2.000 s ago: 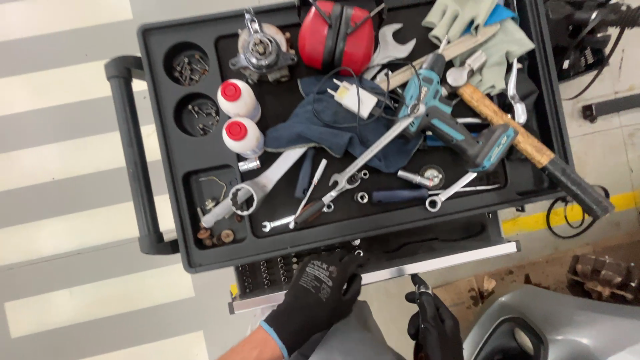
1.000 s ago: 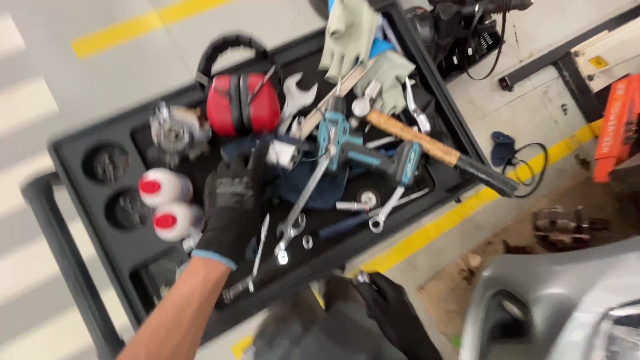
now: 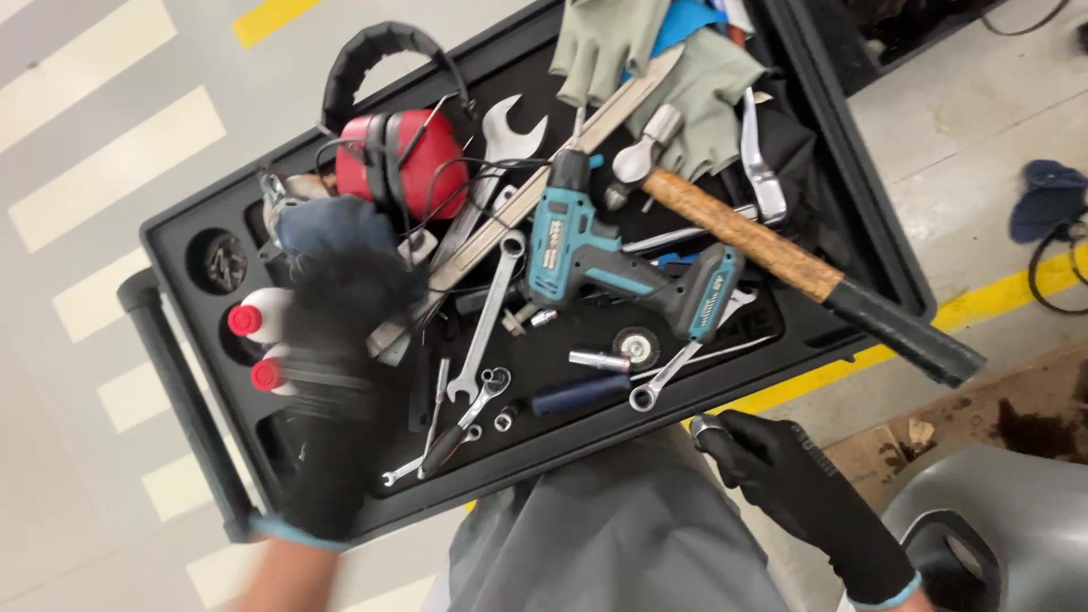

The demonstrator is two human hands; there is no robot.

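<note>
My left hand, in a black glove and blurred, holds a bunched dark blue cloth over the left part of the black tool tray. Two white bottles with red caps stand partly behind it, and red ear defenders lie just above the cloth. In its black glove, my right hand is closed on a small metal socket beyond the tray's front edge. A teal cordless drill, a combination wrench, a ratchet and a blue-handled screwdriver lie mid-tray.
A ball-peen hammer sticks out over the tray's right edge. Grey-green gloves and a large open-end wrench lie at the back. The cart's handle is at left, a grey plastic housing at lower right.
My left hand has moved from the tray's front edge onto the tray and lifted the blue cloth toward the left. The drawer seen below the tray earlier is no longer visible.
</note>
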